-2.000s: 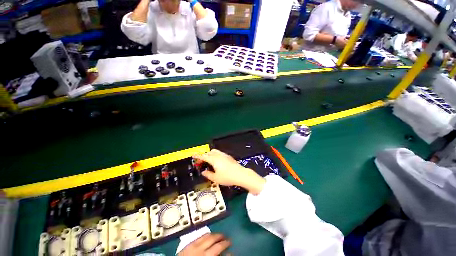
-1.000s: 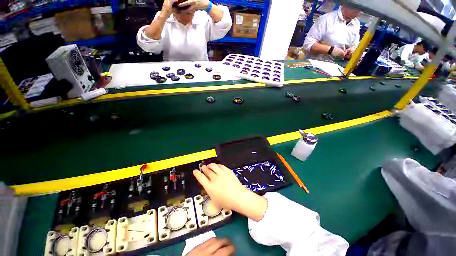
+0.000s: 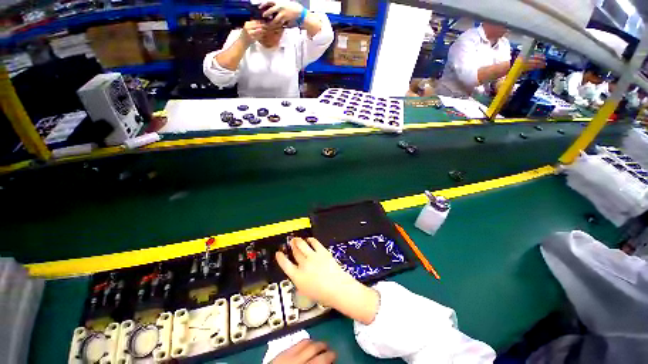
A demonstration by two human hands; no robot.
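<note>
A row of cream square fixture blocks (image 3: 200, 330) with round nests sits on a long black base at lower left. Behind them stand small toggle clamps; one with a red tip (image 3: 210, 242) stands higher. My right hand (image 3: 323, 277) reaches over the rightmost block, its fingertips around that block's toggle clamp, which they largely hide. My left hand (image 3: 307, 353) is low at the bottom edge, partly cut off, beside a white cloth (image 3: 285, 343); what its fingers hold is hidden. A black parts tray (image 3: 348, 220) with tiny blue-and-white slivers lies right of the fixtures.
An orange stick (image 3: 418, 252) and a white bottle (image 3: 431, 217) lie and stand right of the tray. Behind is a green belt (image 3: 234, 170) with small dark rings and yellow edges. A white foam tray (image 3: 362, 109) and workers in white are beyond. White stacked trays (image 3: 604, 178) are at right.
The view has shifted a little. My right hand has stayed at the rightmost clamp, with its fingers slightly changed. The worker opposite has raised a dark object near the head.
</note>
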